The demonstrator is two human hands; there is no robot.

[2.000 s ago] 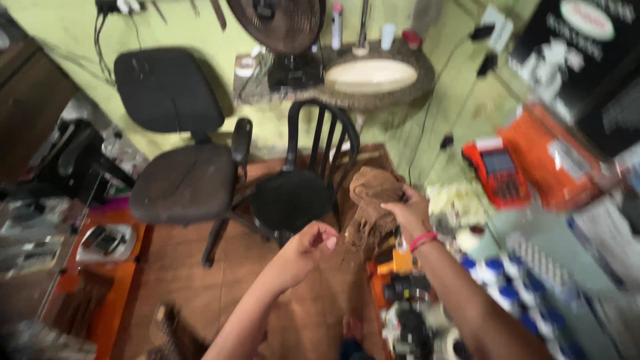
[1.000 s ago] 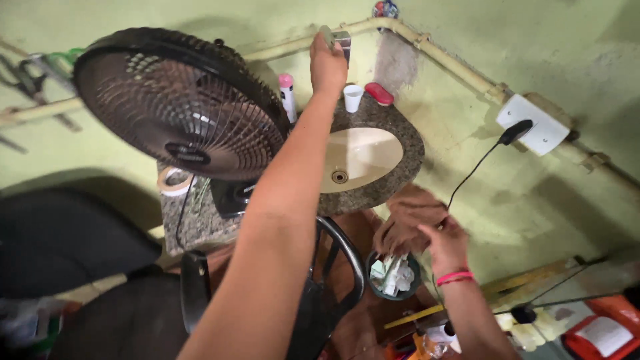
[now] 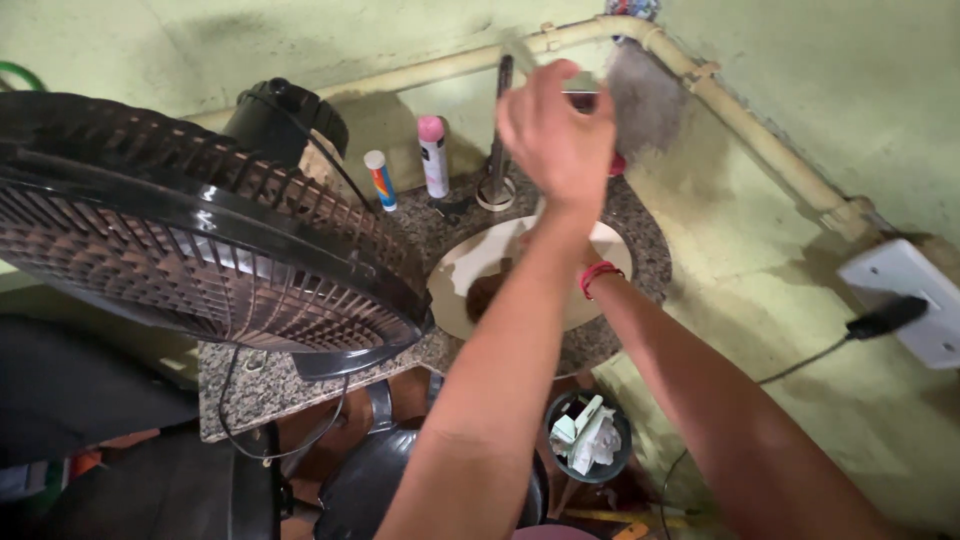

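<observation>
My left hand (image 3: 559, 131) is raised over the back of the sink, fingers curled beside a dark upright tap pipe (image 3: 504, 105). A small dark, shiny thing shows by its fingers; whether the hand grips it is unclear. Below, the cream oval basin (image 3: 615, 247) is set in a speckled stone counter (image 3: 649, 259). My right hand (image 3: 587, 256), with a red band at the wrist, reaches into the basin and is mostly hidden behind my left forearm. A brown cloth (image 3: 484, 296) lies low in the basin, partly covered by that forearm; the right hand's hold on it cannot be seen.
A large black fan (image 3: 210, 247) fills the left. Behind the basin stand a pink-capped spray can (image 3: 433, 157) and a white-capped tube (image 3: 381, 180). Under the counter are a bin of paper (image 3: 589, 439) and a black chair (image 3: 367, 480). A wall socket (image 3: 904, 300) with a plugged cord is right.
The view has swung from the chairs to the sink. My right hand, which held the brown cloth beside the basin a second ago, is now over the basin, and the cloth is inside it.
</observation>
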